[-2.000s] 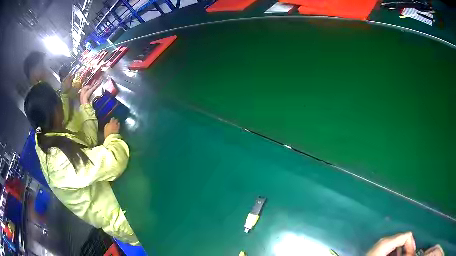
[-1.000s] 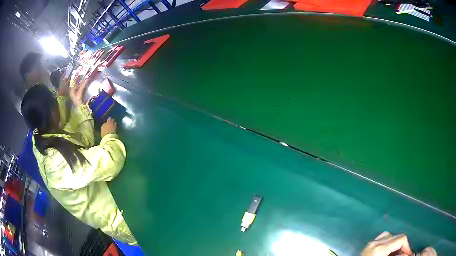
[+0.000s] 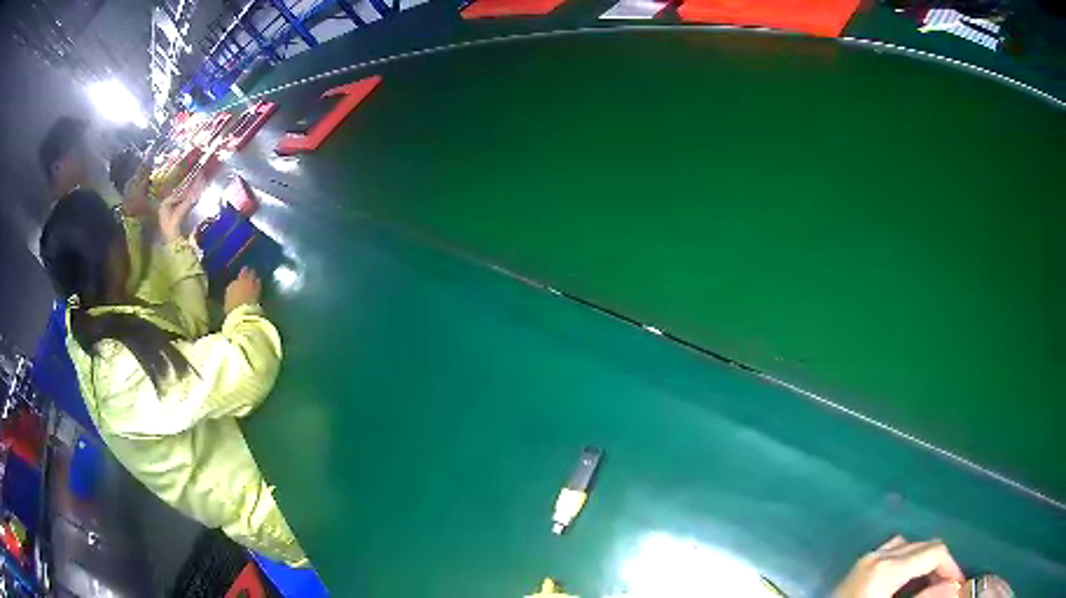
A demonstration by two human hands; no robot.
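Observation:
A dark grey stick (image 3: 589, 466) with a yellow band and a short pale metal end lies on the green bench, below the middle of the view, tilted, with no hand on it. A small yellow piece (image 3: 548, 588) is cut off by the bottom edge. My left hand (image 3: 902, 570) is at the bottom right, with its fingers bent and pinched together, mostly cut off. Fingertips of my right hand (image 3: 991, 588) show close beside it at the edge. What lies between the fingers is hidden.
The green bench (image 3: 701, 210) has a dark seam running across it. An orange-red frame (image 3: 333, 117) lies at the far left, and an orange-red sheet (image 3: 772, 14) at the far edge. A person in a yellow jacket (image 3: 175, 386) works at the left.
The whole view has shifted slightly, so the bench things appear further left. My fingers at the bottom right have changed their bend a little. The stick lies as before.

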